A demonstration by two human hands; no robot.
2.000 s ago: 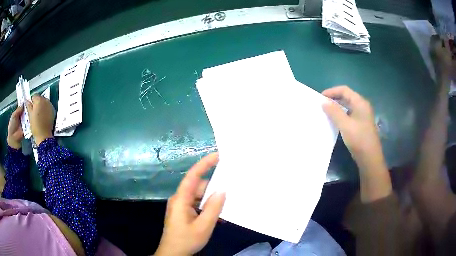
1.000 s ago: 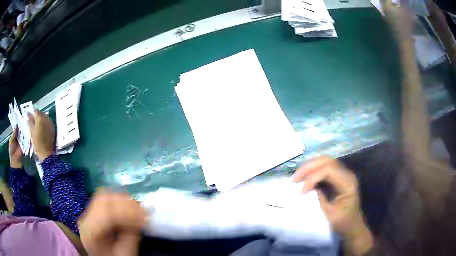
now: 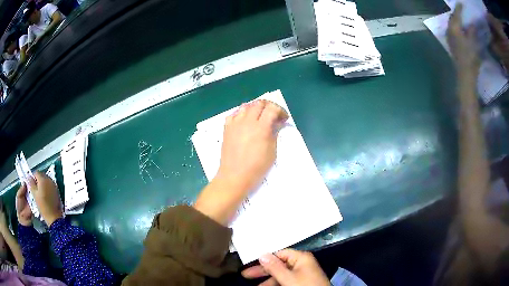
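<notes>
A white leaflet sheet (image 3: 304, 187) with faint print lies on the stack of flat sheets (image 3: 200, 139) on the green bench. My left hand (image 3: 251, 137), in a brown sleeve, reaches over from the lower left. Its fingers are curled onto the sheet near the far edge and hide part of it. My right hand (image 3: 293, 268) is low in the view, cut off by the bottom edge, its thumb and fingers around the sheet's near edge.
A pile of folded leaflets (image 3: 347, 36) lies beside the upright post (image 3: 301, 22). Another pile (image 3: 75, 174) is at left, by a neighbour's hands (image 3: 44, 195) holding leaflets. The metal rail (image 3: 156, 92) runs behind. Another person's arm (image 3: 473, 145) is at right, near white sheets (image 3: 491, 78).
The sheet that was blurred between my hands at the near edge is now on the stack. My left hand has moved forward onto it; my right hand has moved left and down.
</notes>
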